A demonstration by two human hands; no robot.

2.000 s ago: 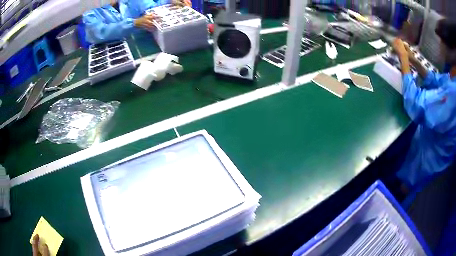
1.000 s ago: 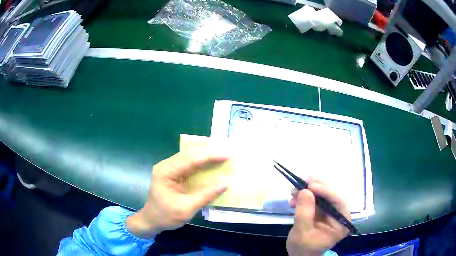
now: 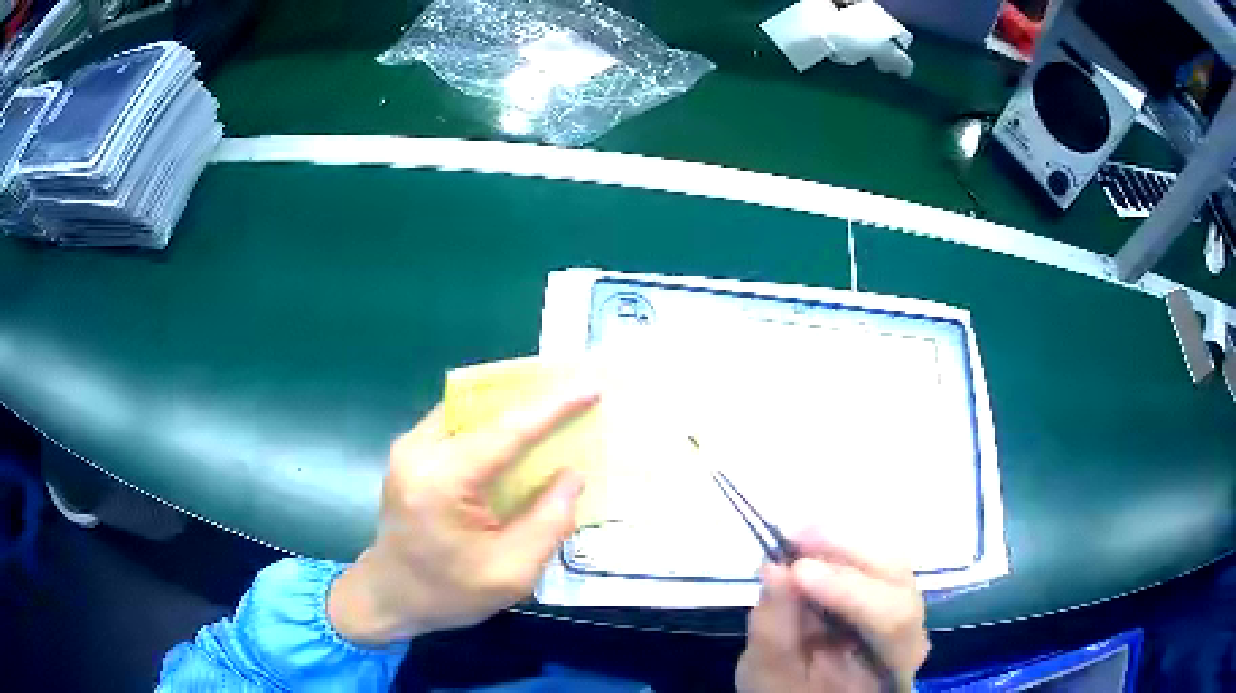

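A white-edged housing with a dark line inside its rim lies flat in front of me, its centre glaring white. My left hand holds a pale yellow release-paper sheet over the housing's left edge, fingers across it. My right hand grips slim black tweezers from below. Their tip points up and left over the glaring centre. A tiny yellowish speck shows at the tip; its exact shape is too small to tell.
A stack of housings stands at far left. A crumpled clear bag, white crumpled pieces and an air blower lie beyond the white strip. A blue-rimmed bin is at the lower right edge.
Since the first frame the view has swung down and both hands have come in. Since one second ago a yellowish speck shows at the tweezer tip, and the tip sits a little further left in view.
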